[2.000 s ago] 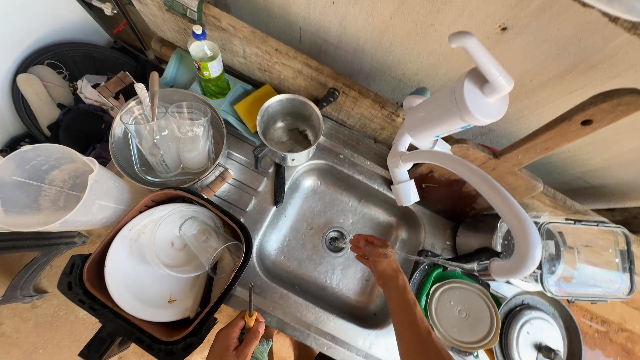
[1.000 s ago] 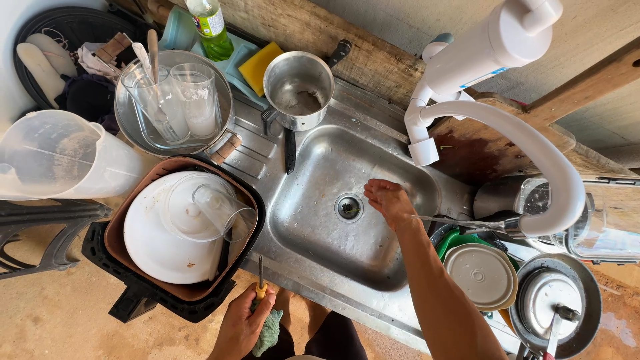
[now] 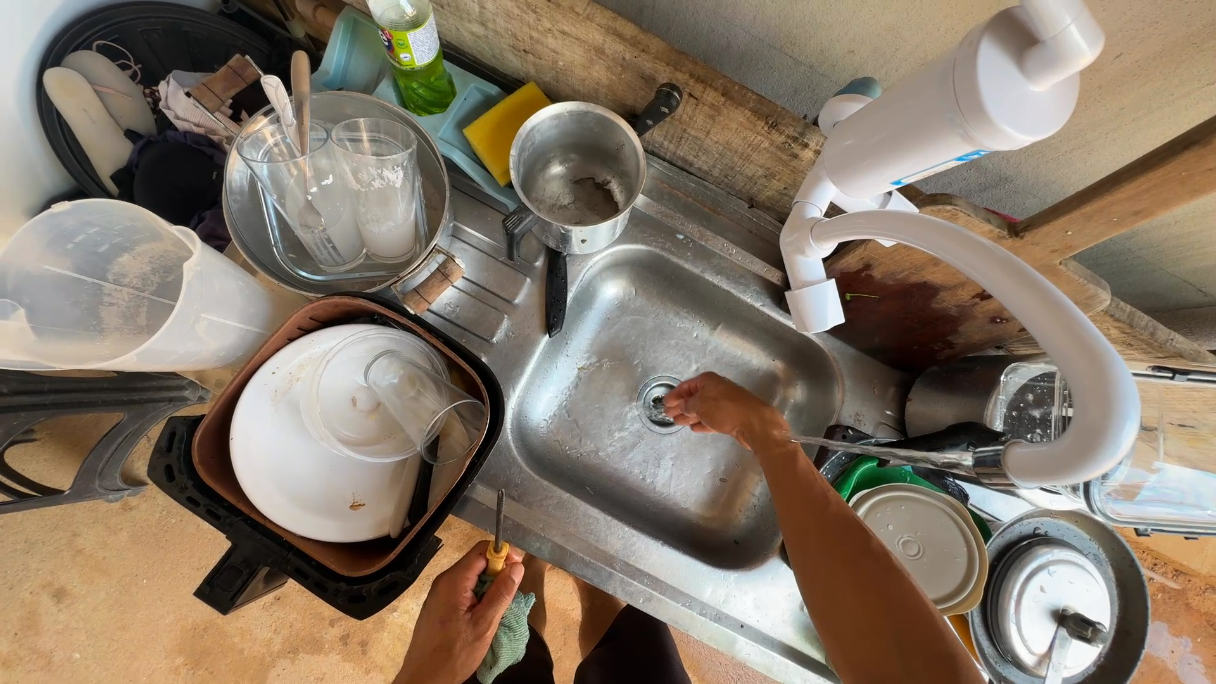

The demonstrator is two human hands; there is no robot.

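Note:
My left hand [image 3: 465,608] is closed around the yellow handle of a screwdriver [image 3: 497,541], its metal shaft pointing up, with a green cloth [image 3: 508,638] below the same hand. Over the drain [image 3: 657,404] of the stainless steel sink [image 3: 608,494] is my right hand [image 3: 717,407], fingers bent together; whether something lies between them is hidden. A thin stream of water from the curved white spout [image 3: 1064,313] reaches my right wrist. The spout belongs to a white faucet with a filter body [image 3: 950,95].
Left of the sink, a black basket [image 3: 489,408] holds white plates and a glass. Behind stand a pan of glasses [image 3: 437,180], a metal pot [image 3: 578,176], a black-handled knife [image 3: 556,293], a yellow sponge [image 3: 505,131] and a bottle [image 3: 413,57]. Lids and pans [image 3: 1064,589] crowd the right.
The view has shifted a little. My right hand stays by the drain with water running at its wrist; my left hand keeps the screwdriver.

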